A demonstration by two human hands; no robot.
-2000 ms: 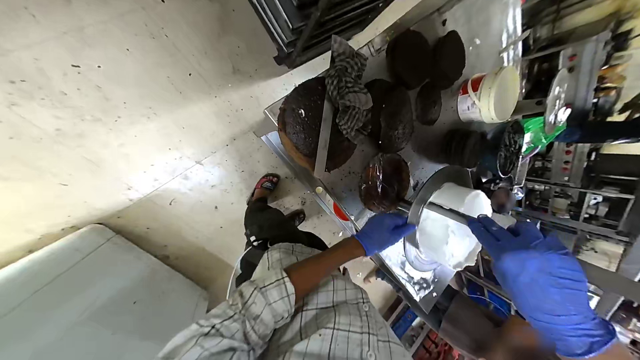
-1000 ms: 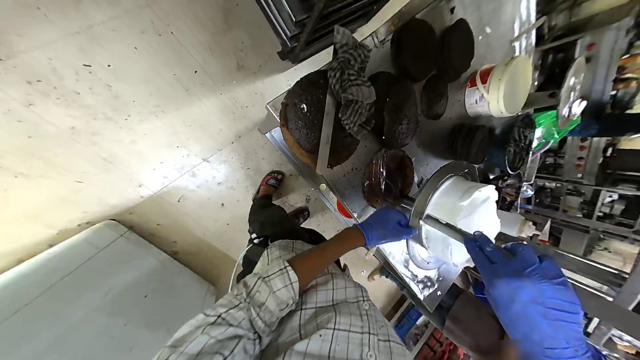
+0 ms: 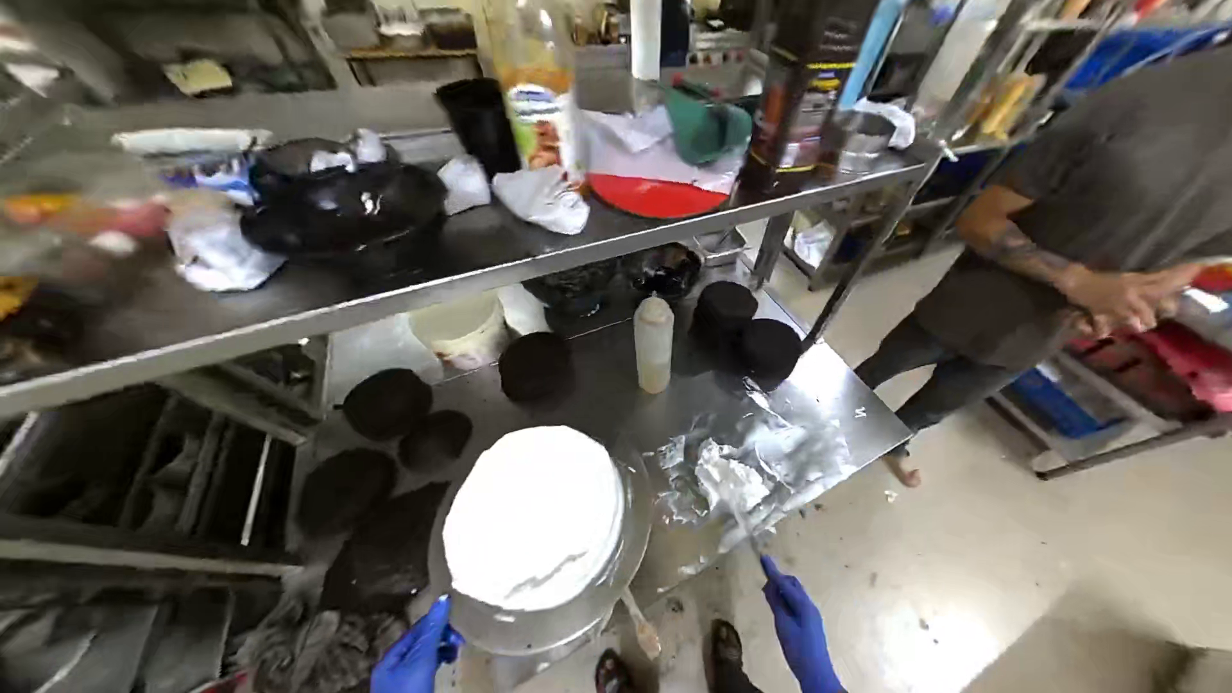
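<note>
A round cake covered in white cream (image 3: 535,518) stands on a metal cake turntable (image 3: 630,549). My left hand (image 3: 421,647), in a blue glove, touches the turntable's near left rim. My right hand (image 3: 797,616), also gloved in blue, grips a metal spatula (image 3: 746,525) by its handle. The spatula's blade meets a heap of white cream (image 3: 729,474) on the steel table (image 3: 597,414), right of the cake. Smeared cream surrounds the heap. A spatula or spoon (image 3: 641,626) with cream on it sticks out below the turntable.
Several dark cake rounds (image 3: 388,403) lie left of and behind the cake. A squeeze bottle (image 3: 654,345) and a white tub (image 3: 460,327) stand farther back. Above them runs a metal shelf (image 3: 539,260) with bags and bottles. Another person (image 3: 1088,212) stands at the right. A dark cloth (image 3: 318,645) lies at lower left.
The view has swung strongly. The spatula, across the cake's cream earlier, now touches the cream heap on the table. My left hand stays by the turntable.
</note>
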